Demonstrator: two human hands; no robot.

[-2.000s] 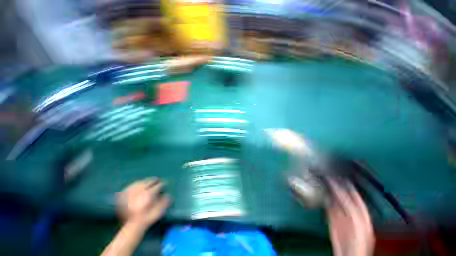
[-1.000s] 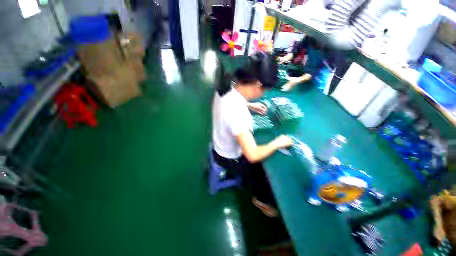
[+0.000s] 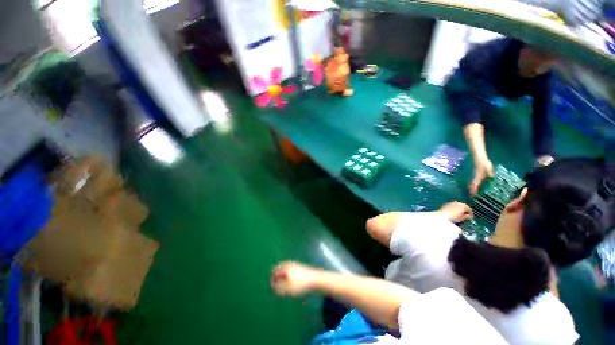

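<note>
My left hand (image 3: 291, 278) is at the end of my bare forearm, which reaches in from a white sleeve at the bottom. It is over the green floor, blurred, with fingers looking curled; no held thing shows. My right hand is out of the picture. Blue cloth (image 3: 357, 330) shows under my arm. Green circuit boards (image 3: 500, 192) stand in a stack at the right, between two coworkers' hands.
A person in a white top with dark hair sits close at the right. Another in dark clothes leans over the green bench (image 3: 324, 124). Board stacks (image 3: 365, 166) with white squares, an orange figure (image 3: 338, 71) and pink flowers are farther along. Cardboard boxes (image 3: 94, 236) stand left.
The view has turned from my work place towards the aisle, then closer to the coworkers. My left hand, out of view one second ago, shows again; my right hand left the picture after the oldest frame.
</note>
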